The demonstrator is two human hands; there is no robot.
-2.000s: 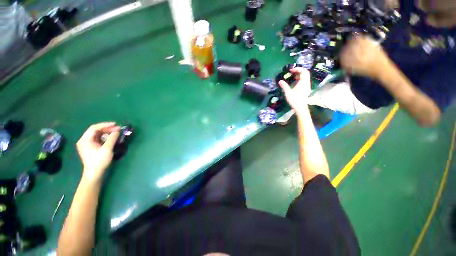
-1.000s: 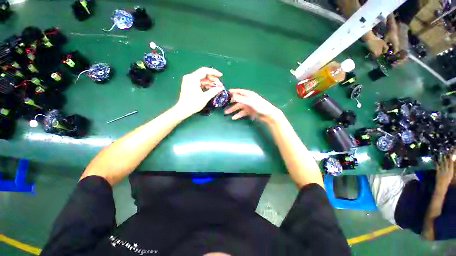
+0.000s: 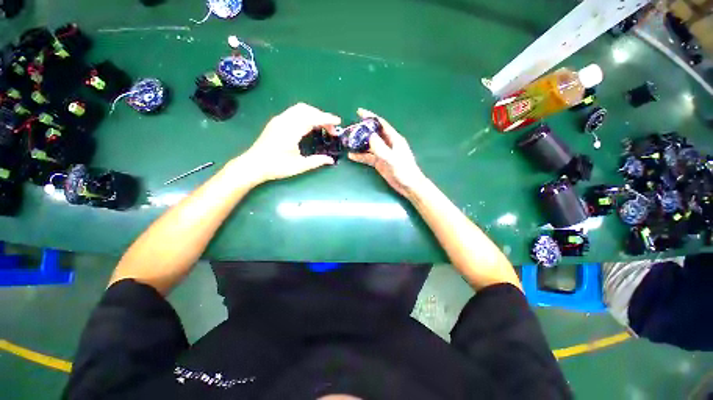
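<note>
My left hand holds a black housing between thumb and fingers, above the green bench top at the centre. My right hand holds a round blue-and-silver disc, its speckled face partly covered by the fingers. The disc is close beside the housing's right end; whether they touch or are joined by wires cannot be told.
Black units are piled on the bench at left and right. A grey rod lies left of my hands. At right are a drink bottle, black sleeves, a pale post, a blue stool and a person's dark clothing.
Both hands came together at the centre by one second ago. Since then, the disc has come to sit in my right fingers, beside the housing in my left hand. The view has shifted slightly.
</note>
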